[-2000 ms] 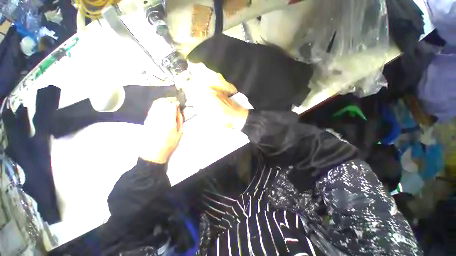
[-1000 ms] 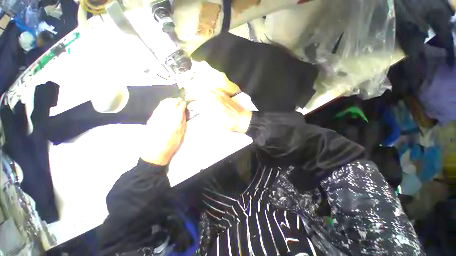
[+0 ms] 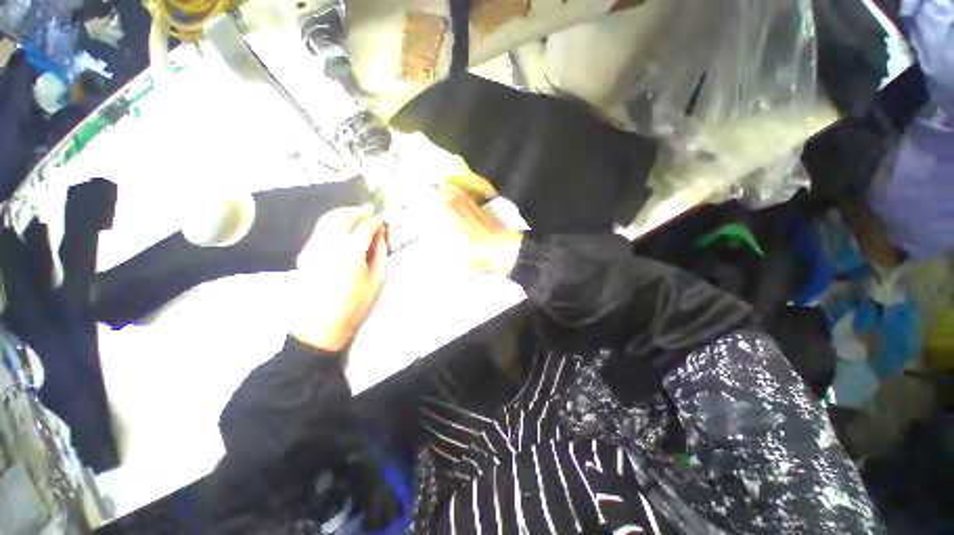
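Note:
A black fabric strip point(image 3: 277, 230) runs from the dark pieces at the left table edge to the needle area. My left hand point(image 3: 343, 274) is at its right end, fingertips pinched by the presser foot and needle point(image 3: 379, 188). My right hand point(image 3: 460, 214) lies just right of the needle, washed out by bright light. What its fingers touch is not clear. Stacked black cut pieces point(image 3: 534, 152) lie beyond my right hand against the machine bed. A pale oval point(image 3: 218, 219) overlaps the strip.
The cream machine arm point(image 3: 586, 52) with brown patches crosses the top. A crinkled clear bag point(image 3: 732, 94) hangs at its right end. Yellow loops point(image 3: 191, 15) are at the top left. Black sewn pieces point(image 3: 73, 366) lie along the left table edge. Coloured scraps point(image 3: 889, 324) lie at the right.
The left part of the black strip sits slightly lower and farther left than before. Both hands keep nearly the same place at the needle. The whole view has shifted slightly.

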